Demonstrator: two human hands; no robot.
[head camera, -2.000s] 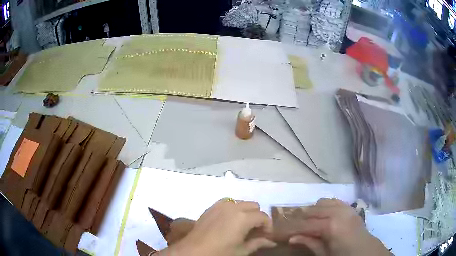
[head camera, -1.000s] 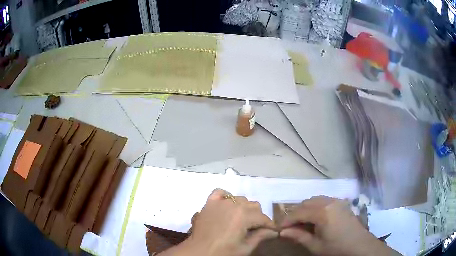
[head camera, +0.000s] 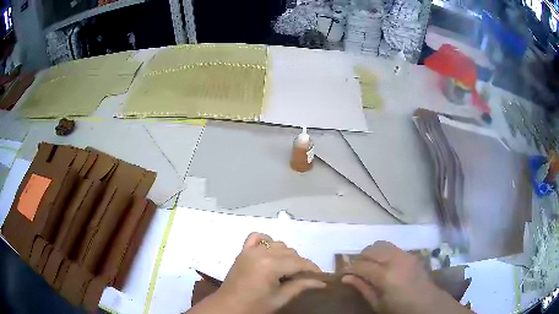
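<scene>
A brown bag panel (head camera: 328, 299) lies low at the front, cut off by the bottom edge and partly hidden by both hands. My left hand (head camera: 266, 273) pinches the panel's edge from the left, with a ring on one finger. My right hand (head camera: 389, 276) pinches the same edge just to the right, fingertips close to my left ones. A corner of the pounding slab (head camera: 344, 261) shows behind my right fingers. Both wrists are cut off by the frame's bottom edge.
Placed panels (head camera: 92, 221) overlap at left under an orange slip (head camera: 35, 196). A glue bottle (head camera: 302, 154) stands mid-bench. Waiting panels (head camera: 484, 184) lie at right. Yellow-green sheets (head camera: 196, 83) and a grey-white board (head camera: 312, 89) lie at the far side. A red plastic bag (head camera: 452, 64) is far right.
The panel between my hands has shifted and spread out; more of it shows at right. My fingertips were touching a second ago and are now slightly apart, still on the edge.
</scene>
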